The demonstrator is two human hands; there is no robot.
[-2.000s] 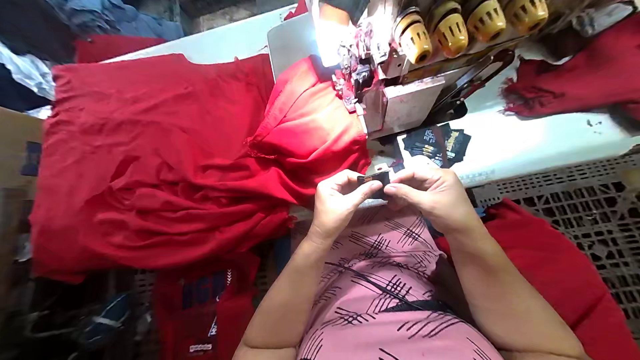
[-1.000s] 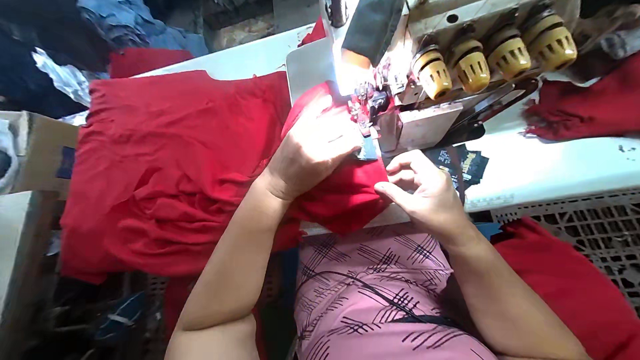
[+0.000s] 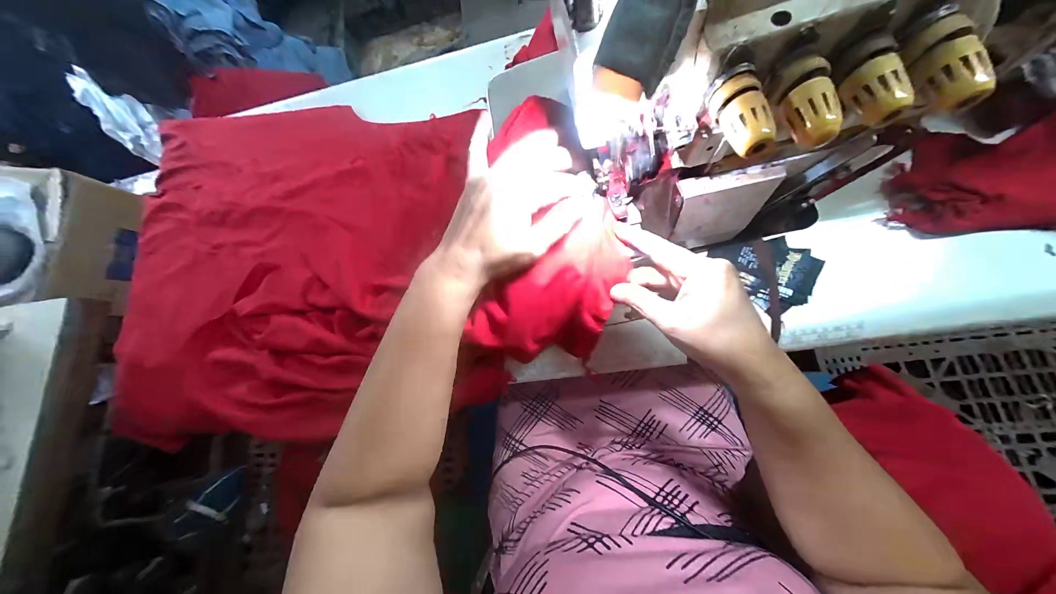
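Note:
Red knit fabric [image 3: 272,239] lies spread over the left of the white table, and its right end is bunched at the presser foot [image 3: 617,200] of a sewing machine [image 3: 730,202]. My left hand [image 3: 503,214] presses on the bunched part, fingers spread toward the foot, partly washed out by the machine's lamp. My right hand [image 3: 689,297] is at the right edge of that fabric, just below the foot, with thumb and forefinger close to the cloth; whether they pinch it is unclear. Dark labels [image 3: 784,272] bearing writing lie right of this hand.
Several yellow thread tension knobs [image 3: 808,99] line the machine's front. More red cloth lies on the table [image 3: 932,272] at right and over a white plastic crate [image 3: 990,396] below. A cardboard box [image 3: 91,231] stands at left, and blue-grey cloth [image 3: 239,41] is piled behind.
My hands held a small dark piece together in front of the machine two seconds ago. They have since parted, and my left hand has moved onto the red fabric by the foot.

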